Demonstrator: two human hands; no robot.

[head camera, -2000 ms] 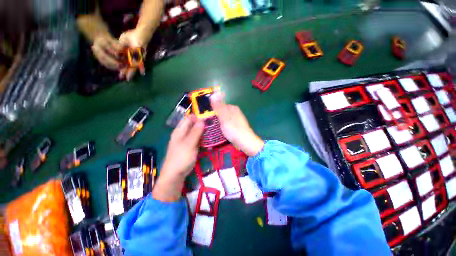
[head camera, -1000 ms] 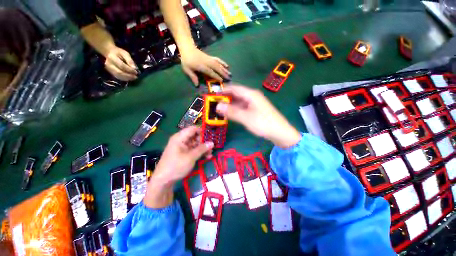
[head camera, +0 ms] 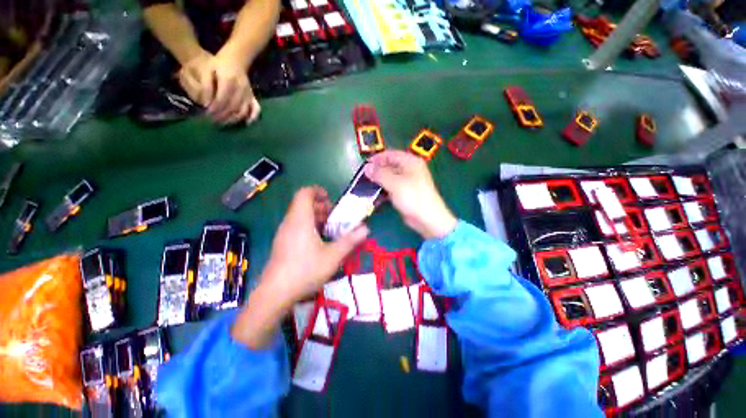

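My left hand [head camera: 307, 249] and my right hand [head camera: 406, 186] hold an unfinished phone body [head camera: 356, 202] between them, tilted, with its dark screen up and to the right and its silvery keypad area low. My right fingers are at the screen end, my left fingers at the keypad end. Below my hands lies a loose pile of red front covers [head camera: 317, 353] with white lower halves. Beyond my right hand lie covered phones, one upright [head camera: 368, 131] and one partly behind my fingers [head camera: 425, 144].
Black parts tray [head camera: 536, 231] with red covers at right. Phone bodies [head camera: 252, 183] lie at left, some stacked. Orange bag [head camera: 37, 326] at lower left. More covered phones lie beyond. Another person's clasped hands [head camera: 219, 86] rest across the bench by a black tray. Small orange piece [head camera: 405, 363] on the mat.
The covered phone has left my hands and covered phones lie beyond them. My hands now hold the phone body that lay beside them. The other person's hands have drawn back and clasped.
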